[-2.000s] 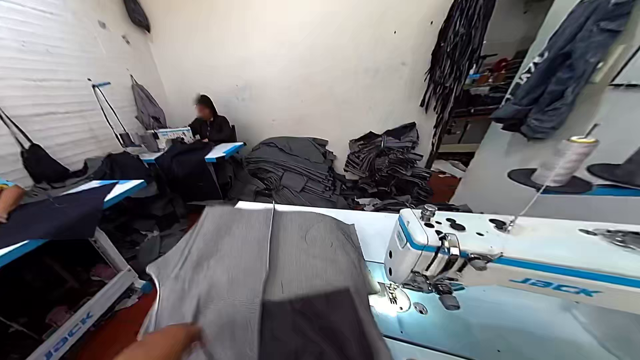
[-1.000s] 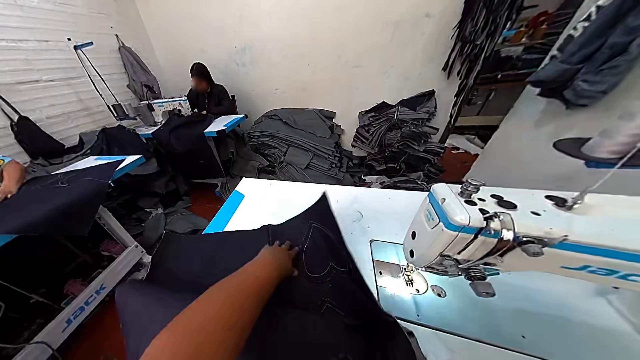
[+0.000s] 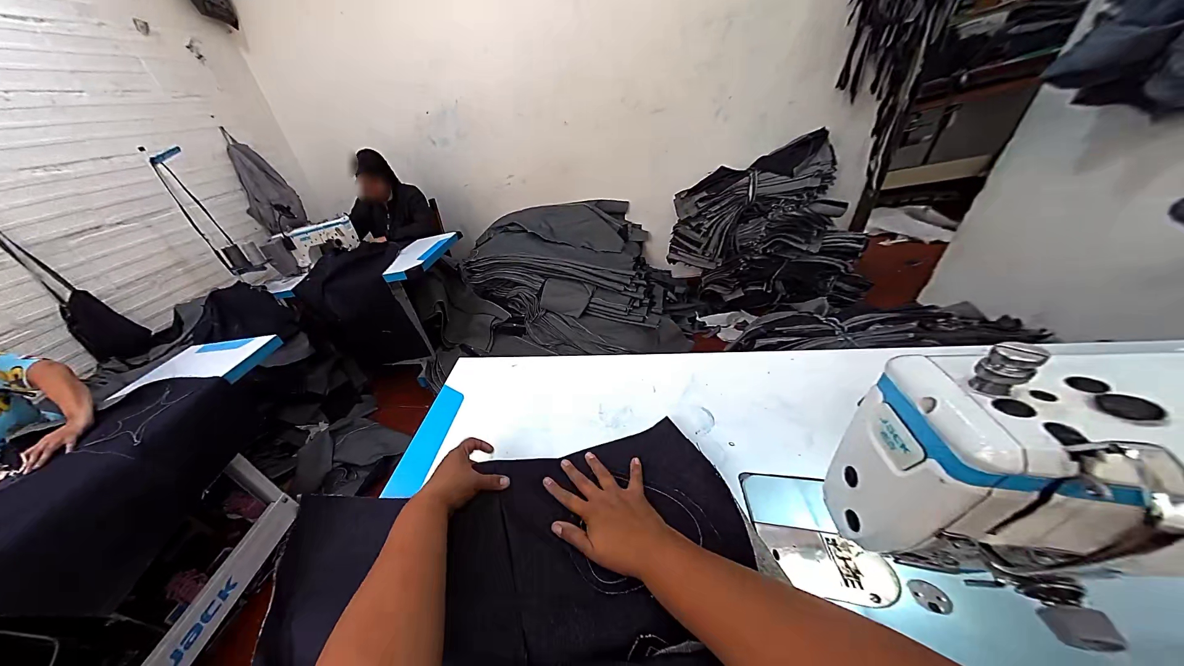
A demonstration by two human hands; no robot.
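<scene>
A dark navy denim panel (image 3: pixel 481 573) with curved light stitching lies over the front left part of the white sewing table (image 3: pixel 573 398). My left hand (image 3: pixel 458 481) is at the panel's far edge, thumb on top of the cloth and fingers at the edge; whether it pinches the cloth is unclear. Flat on the cloth, fingers spread, my right hand (image 3: pixel 610 523) rests over the stitched curve. To its right stands a white and blue Jack sewing machine (image 3: pixel 925 453), its needle plate (image 3: pixel 837 564) beside the panel's right edge.
Beyond the table are stacks of grey denim pieces (image 3: pixel 564 268) and tied dark bundles (image 3: pixel 758 222). At the back left a person (image 3: pixel 393 208) sits at another machine. On the far left a co-worker's hand (image 3: pixel 55 444) rests on dark cloth. Cloth scraps lie on the floor.
The grey cloth on the table two seconds ago is out of sight; the navy panel lies there. Both hands are now on the panel, where one showed a second ago. The view has shifted.
</scene>
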